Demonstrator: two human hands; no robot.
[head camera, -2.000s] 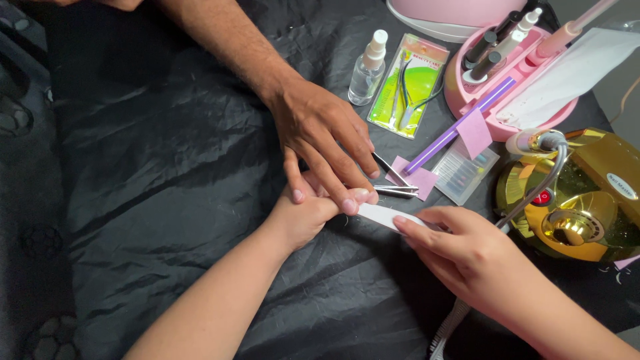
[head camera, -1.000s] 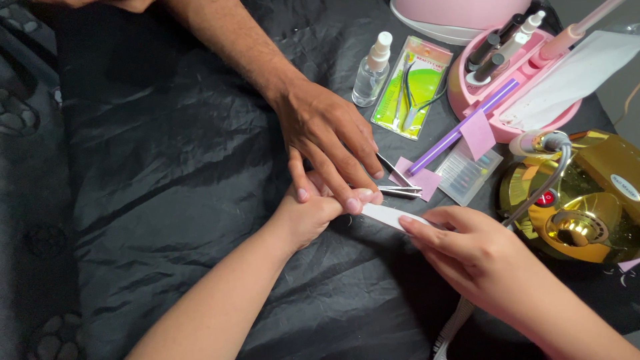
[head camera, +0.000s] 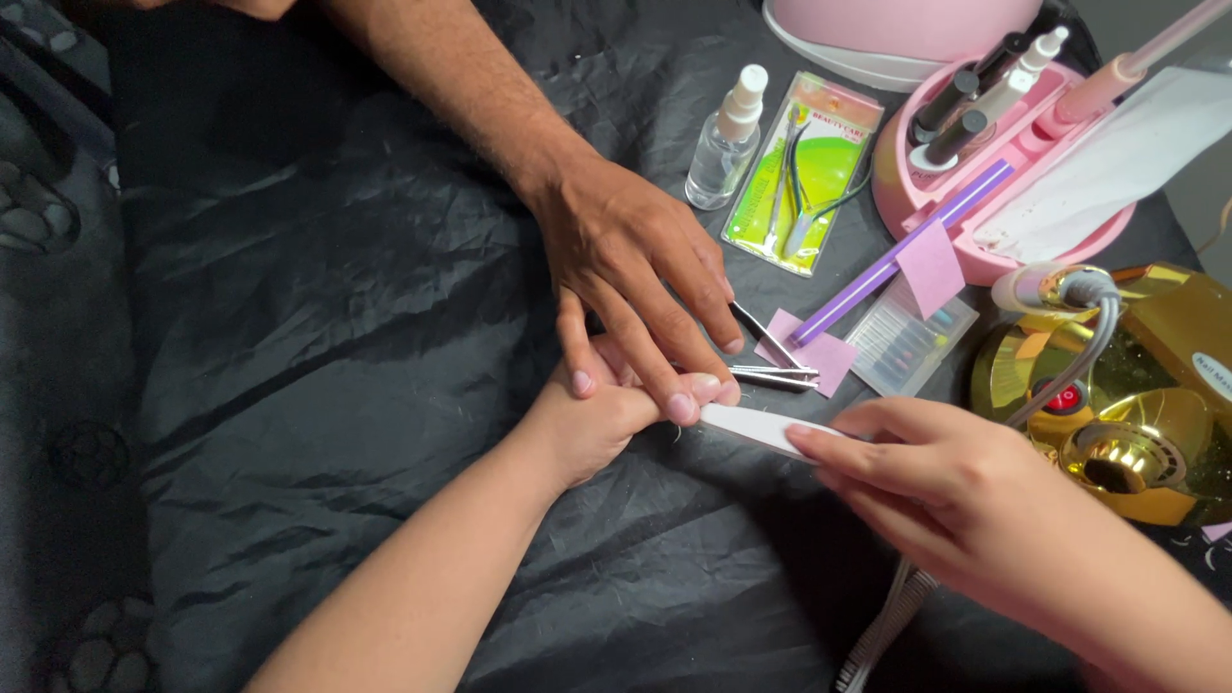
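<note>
Coming from the bottom, my left hand (head camera: 602, 419) is closed around a finger of another person's hand (head camera: 626, 260), which reaches in palm down from the top. My right hand (head camera: 924, 472) grips a white nail file (head camera: 760, 430) between thumb and fingers. The file's far tip lies against or very near the held fingertip; exact contact is hard to tell. Just beyond the fingertips, a metal nail clipper (head camera: 775, 375) and a thin metal tool (head camera: 765, 337) rest at a pink paper square (head camera: 833, 364). Part of my left hand is hidden under the other hand.
A spray bottle (head camera: 724, 144), cuticle nippers (head camera: 797, 192) on a green package (head camera: 842, 144), a purple stick (head camera: 895, 260) and a clear case of drill bits (head camera: 910, 337) lie beyond. Rightward stand a pink organizer (head camera: 895, 183) and gold nail machine (head camera: 1179, 322) with a cord. Black sheeting (head camera: 337, 385) covers the table.
</note>
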